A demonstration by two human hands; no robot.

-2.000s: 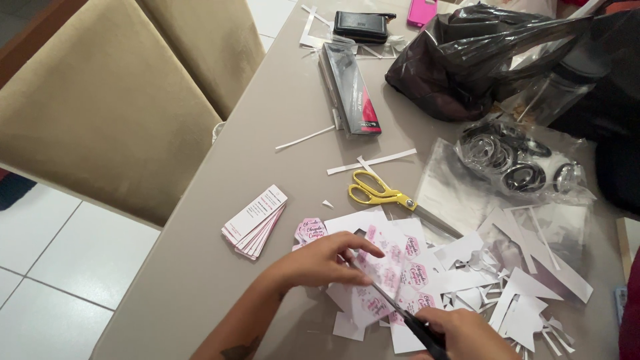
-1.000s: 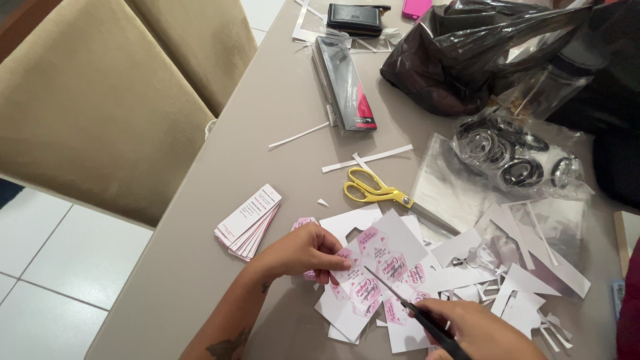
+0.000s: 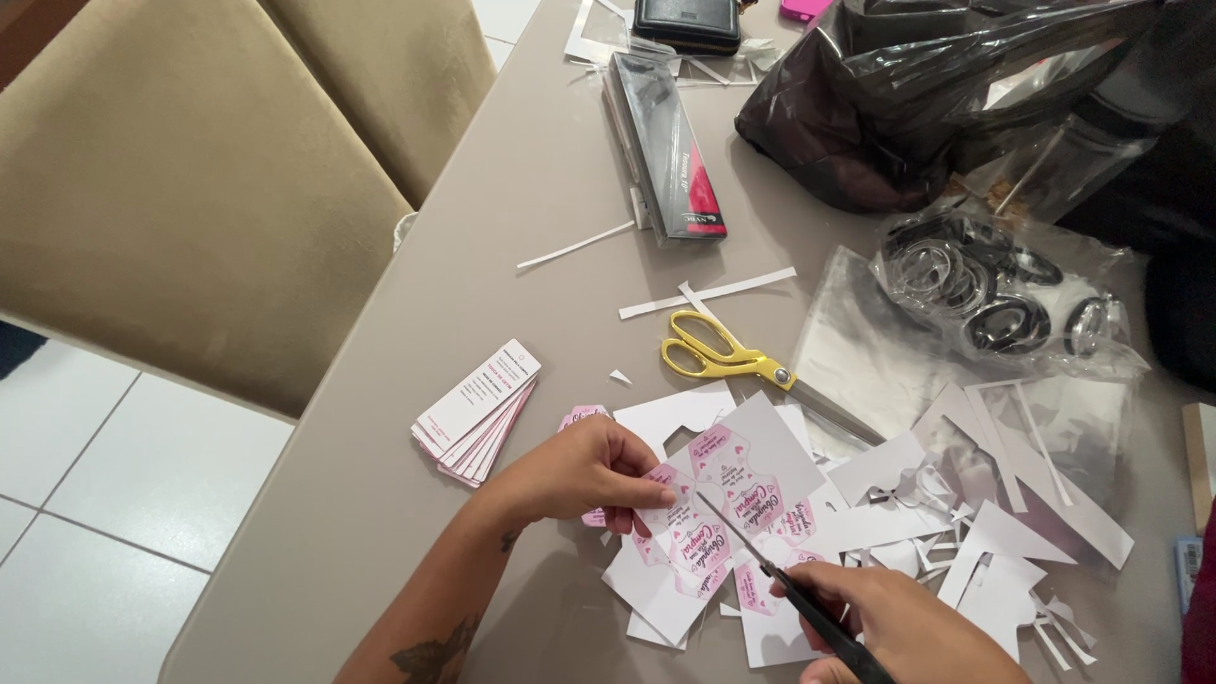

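Note:
Between the thumb and fingers of my left hand point(image 3: 608, 475) is the left edge of a white paper sheet printed with pink tags point(image 3: 727, 465). My right hand point(image 3: 883, 617) grips black-handled scissors point(image 3: 798, 589), whose blades point up and left over the printed sheet. Whether the blades are parted is hard to tell. More printed sheets point(image 3: 779, 636) lie beneath. Left of my left hand, a fanned stack of cut cards point(image 3: 484, 408) rests on the table. Gold-handled scissors point(image 3: 727, 356) lie above the sheets, their blades pointing down and right.
White paper scraps point(image 3: 988, 560) cover the right side of the table point(image 3: 313, 541). Behind them are clear plastic sleeves point(image 3: 845, 351), a bag of black coiled items point(image 3: 988, 275) and a black plastic bag point(image 3: 855, 114). A scissors box point(image 3: 665, 152) and a black wallet point(image 3: 689, 24) lie farther back. Chairs point(image 3: 190, 171) stand left.
Two seconds ago my left hand was higher over the papers, with a printed piece at the blades. It has moved down and left and holds a larger printed sheet, as it did one second ago.

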